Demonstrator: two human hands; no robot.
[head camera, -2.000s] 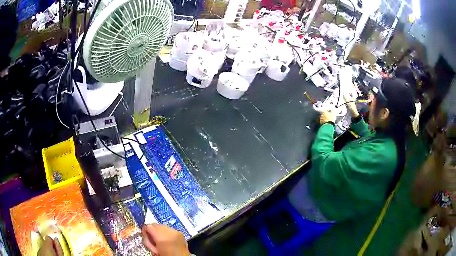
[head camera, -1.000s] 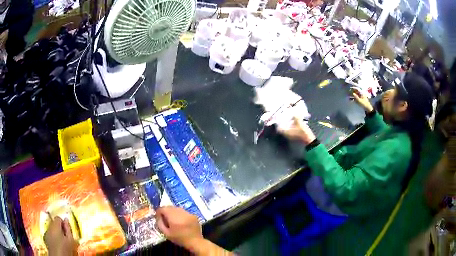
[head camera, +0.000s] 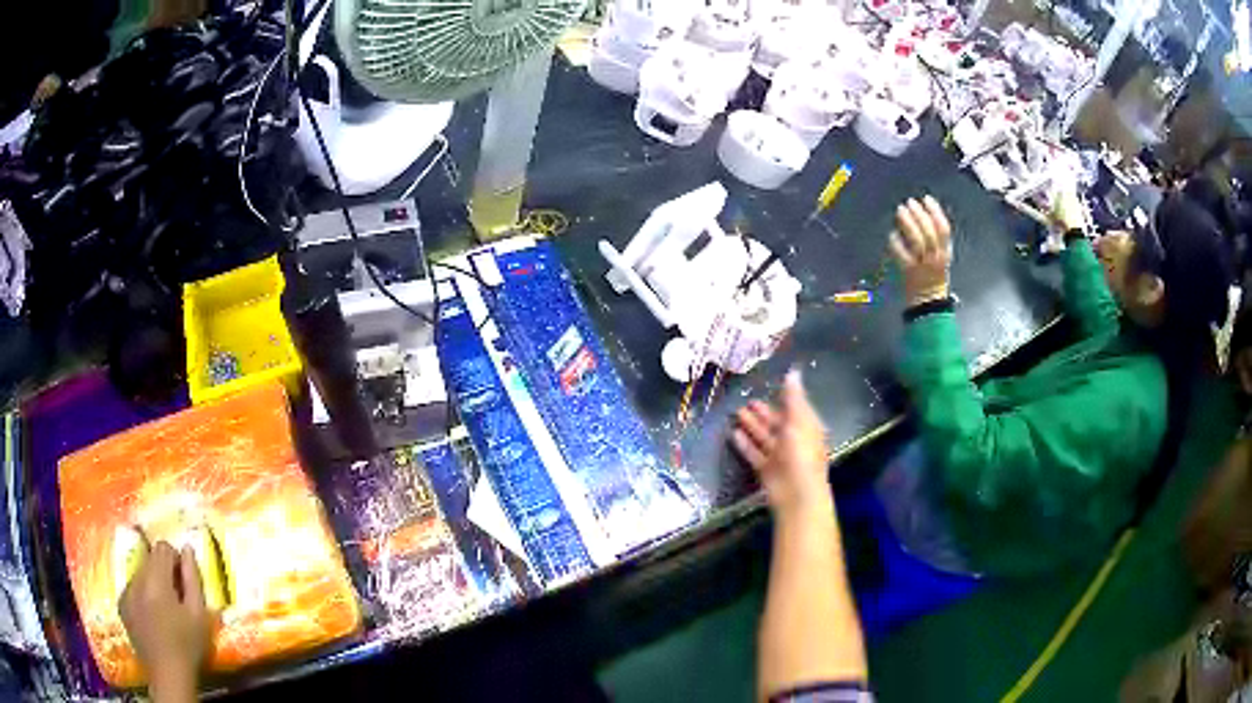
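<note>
A white housing (head camera: 735, 295) with a bracket and thin wires lies on the dark bench top in the middle of the view. My right hand (head camera: 785, 437) is just below it, fingers apart and empty, not touching the housing. My left hand (head camera: 168, 604) rests on the orange padded work rest (head camera: 295, 549), at its two curved slots. The fingers of my left hand are bent and small in view; I cannot tell whether they hold anything.
A yellow screw bin (head camera: 240, 330) stands behind the pad, beside a grey-white metal box (head camera: 360, 254). Blue printed sheets (head camera: 549, 398) cover the bench edge. A fan (head camera: 460, 41), white units (head camera: 762, 148) and black parts (head camera: 124, 179) are behind. A person in green sleeves (head camera: 947, 371) sits right.
The housing, earlier in the other person's hand, now lies on the bench and that hand has drawn back. My right hand has reached right and forward towards it. The view has shifted right.
</note>
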